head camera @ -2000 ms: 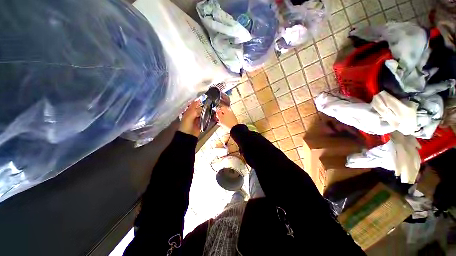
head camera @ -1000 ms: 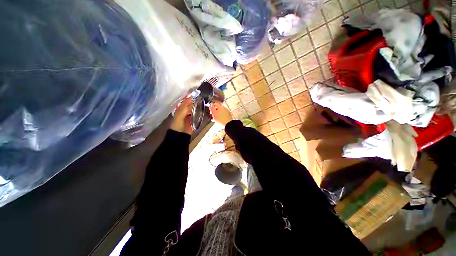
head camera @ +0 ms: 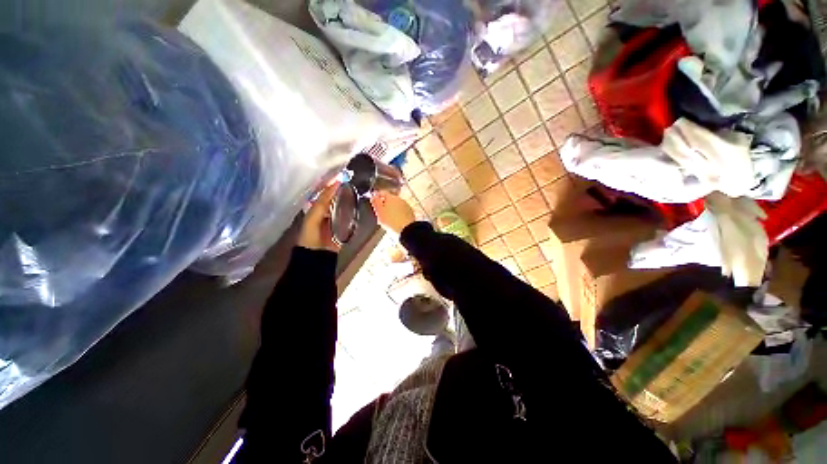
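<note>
My left hand [head camera: 317, 224] holds a metal cup [head camera: 345, 216], whose oval opening shows grey and dark inside. My right hand [head camera: 391, 210] is beside it, on a small metallic cylinder [head camera: 387, 176] with a dark round end [head camera: 362, 170] close to the cup's rim. The fingers and the objects are small and partly blurred, so the exact contact between the two objects cannot be told.
Plastic-wrapped blue bundles [head camera: 109, 154] and a white sack [head camera: 272, 77] fill the left. A pale round bucket [head camera: 424, 313] stands below my hands. At right are a red basket [head camera: 639, 86] with cloth [head camera: 635, 168] and cardboard boxes [head camera: 694, 358] on the tiled floor.
Both hands, with the cup and cylinder, have shifted slightly left in the view. The cup's opening shows wider. The surroundings have shifted with the camera.
</note>
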